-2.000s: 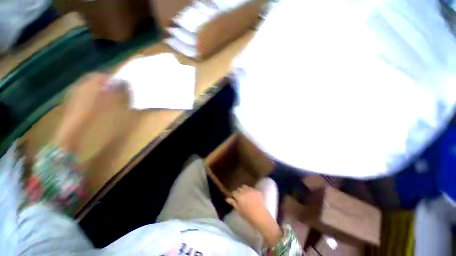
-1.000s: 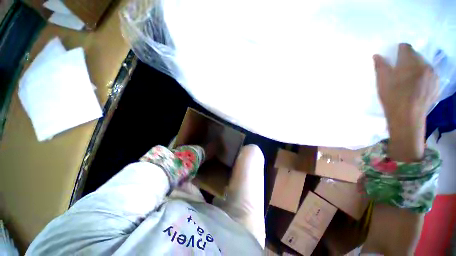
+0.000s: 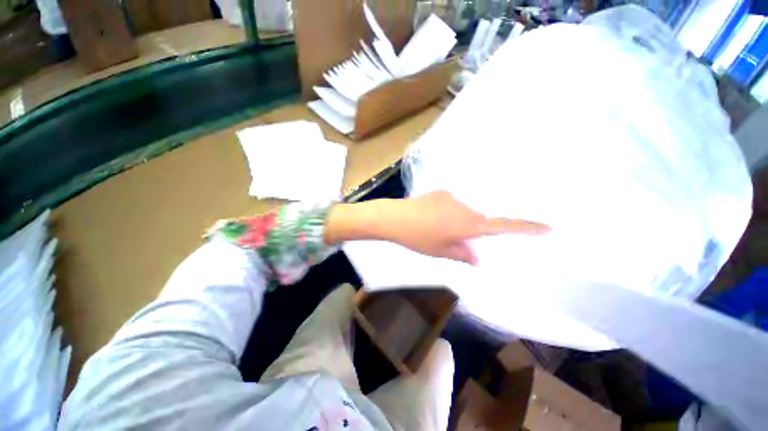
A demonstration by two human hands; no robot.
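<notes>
A brown open carton [image 3: 404, 324] sits between the wearer's knees, with no product clearly visible inside. A long white foam strip [image 3: 665, 324] stretches from above the carton to the right edge, in front of the poly bag [image 3: 589, 151]. My left hand [image 3: 442, 226] reaches rightward over the strip's left part, index finger extended and thumb lower. Glare hides whether its fingers grip the foam. My right hand is out of the picture. White foam pads [image 3: 295, 160] lie on the bench.
A pad tray [image 3: 400, 99] with fanned white pads stands at the bench's back. A dark green conveyor [image 3: 160, 118] runs beyond the bench [image 3: 143, 236]. A white foam stack [image 3: 29, 311] is at the far left. Loose cartons [image 3: 564, 404] lie on the floor at lower right.
My left hand has left the carton and moved up beside the bag. My right hand, earlier on the bag, has left the picture. The long foam strip now shows. The view has shifted.
</notes>
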